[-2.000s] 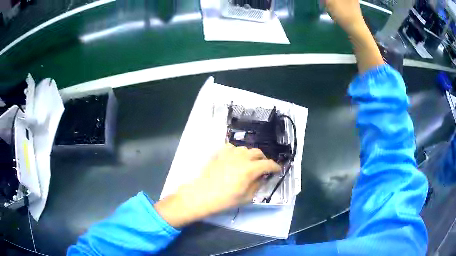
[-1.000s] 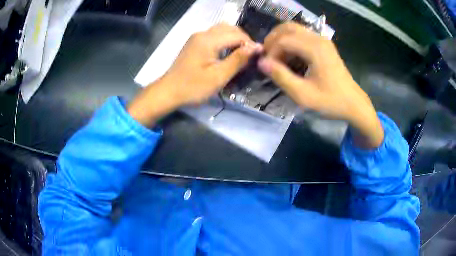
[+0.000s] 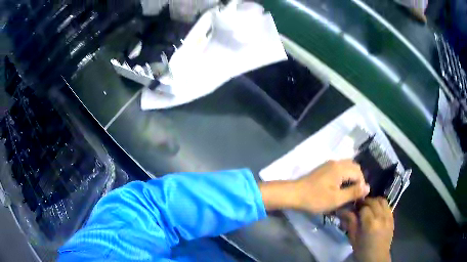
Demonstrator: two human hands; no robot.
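A white housing (image 3: 402, 185) with a black inner frame (image 3: 376, 166) lies at the right on a white sheet (image 3: 312, 145). My left hand (image 3: 327, 188) reaches over the housing from the left, its thumb and fingertips pinched together. My right hand (image 3: 373, 227) is just below it at the lower right, its fingers curled in against the frame. The fingertips of both hands nearly meet. Whether they hold a small part is hidden by the fingers and blur.
A dark screw tray (image 3: 294, 92) stands beyond the sheet. Another white sheet (image 3: 230, 51) with a white part (image 3: 134, 73) lies at the upper left. Black plastic-wrapped trays (image 3: 41, 153) are at the far left. The green conveyor belt (image 3: 353, 56) curves along the upper right.
The view has swung left, so the housing and hands now appear at the lower right. Both hands remain together over the housing. The trays and the screw tray have come into view.
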